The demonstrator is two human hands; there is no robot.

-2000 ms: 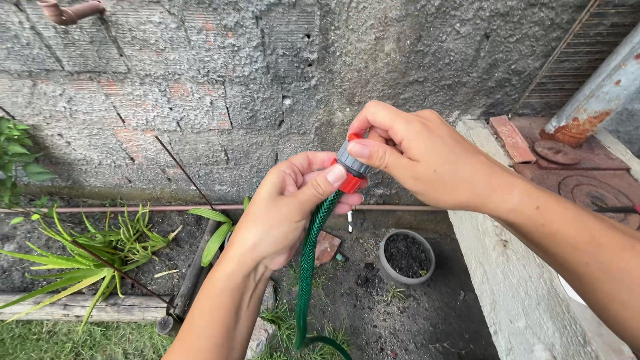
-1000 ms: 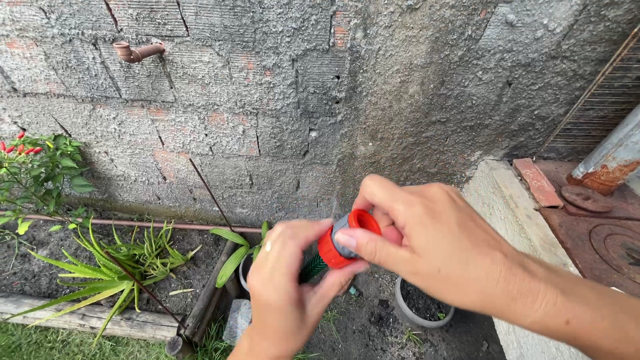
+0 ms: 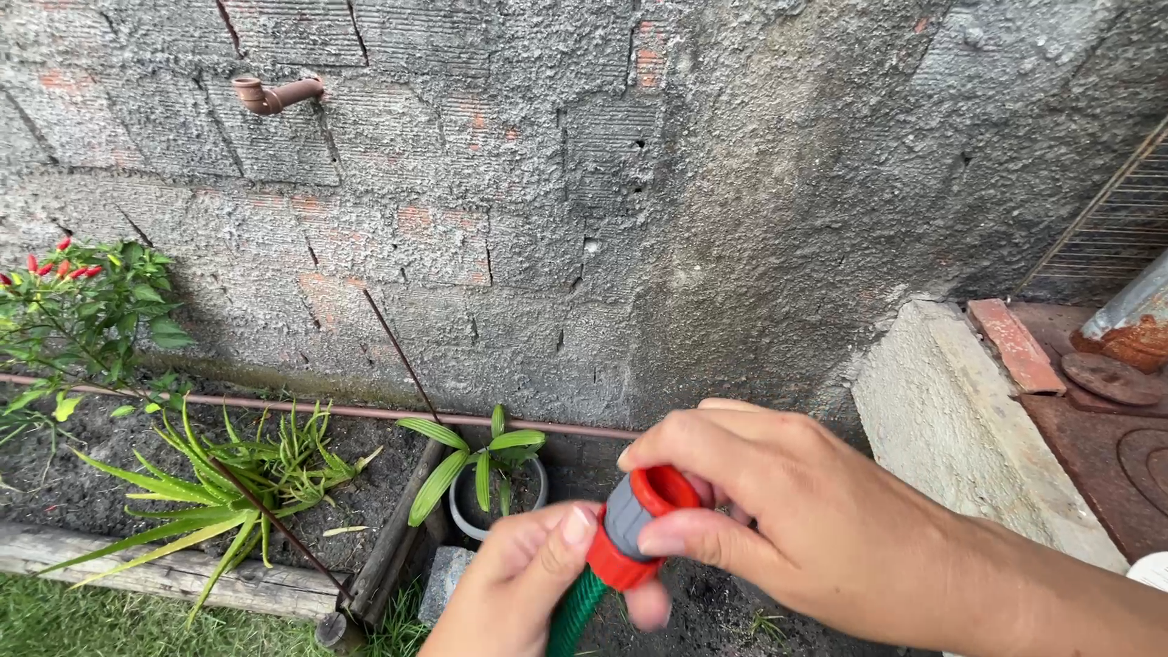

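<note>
A red and grey plastic hose connector (image 3: 628, 525) sits on the end of a green garden hose (image 3: 575, 613), its open red mouth tilted up toward the right. My left hand (image 3: 529, 579) grips the hose just below the connector, with the thumb against its lower red collar. My right hand (image 3: 766, 511) pinches the grey body between thumb and fingers. The rest of the hose runs down out of view, partly hidden by my left hand.
Behind is a rough block wall (image 3: 511, 210) with a brown pipe elbow (image 3: 278, 94). At left are a pepper plant (image 3: 100, 315), an aloe-like plant (image 3: 219, 502) and a log border (image 3: 173, 570). A potted plant (image 3: 484, 456) stands mid-view; a concrete ledge (image 3: 976, 429) and rusty stove top (image 3: 1095, 447) lie right.
The connector has tipped so that its open mouth shows, and both hands are lower in view. The view has shifted up and left, bringing the pepper plant in.
</note>
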